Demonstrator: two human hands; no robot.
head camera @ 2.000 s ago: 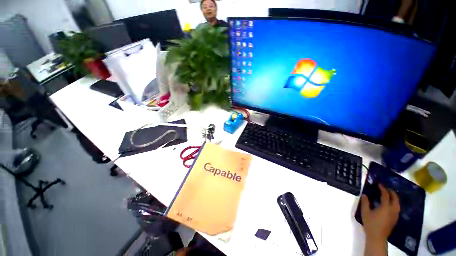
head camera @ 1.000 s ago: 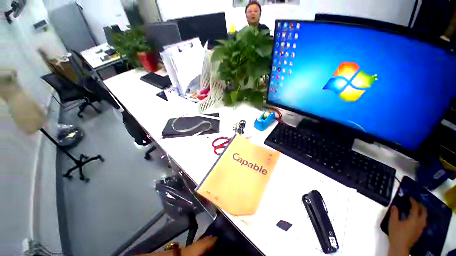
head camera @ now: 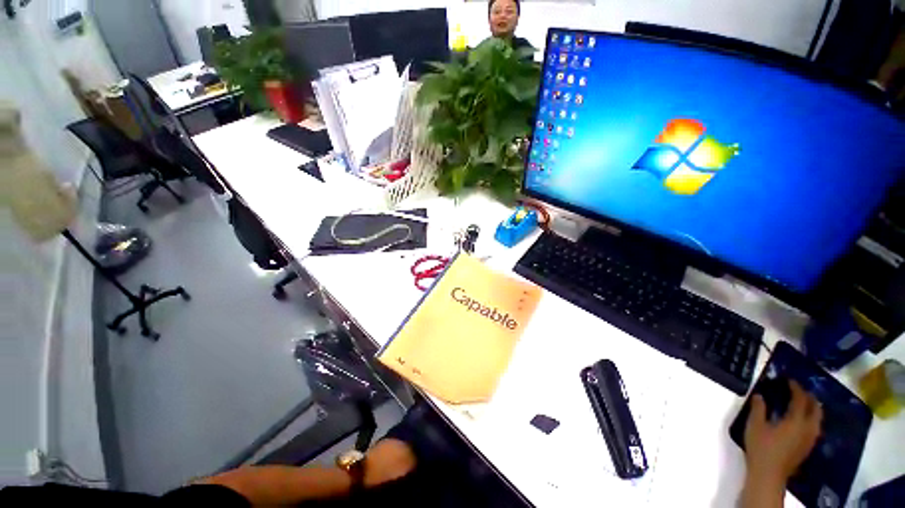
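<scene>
My right hand [head camera: 784,429] rests over the dark mouse [head camera: 776,395] on the dark mouse pad [head camera: 834,451] at the right. My left hand [head camera: 390,462] is low, below the desk edge near my lap, with a watch on the wrist; its fingers are hard to make out. The monitor [head camera: 695,169] shows a blue Windows desktop with icons at its left. The long black keyboard [head camera: 640,303] lies below it. The orange notebook [head camera: 461,332] marked "Capable" lies left of the black stapler [head camera: 613,417].
Red-handled scissors [head camera: 429,271], a blue tape dispenser [head camera: 516,226], a black pouch [head camera: 367,230] with a pale cord and a small black piece [head camera: 544,424] lie on the white desk. A leafy plant [head camera: 476,119] and a clipboard [head camera: 362,109] stand behind. A person [head camera: 504,20] sits beyond.
The view has swung left, then shifted slightly. My left forearm came into view at the bottom and now shows more fully. My right hand stays over the mouse.
</scene>
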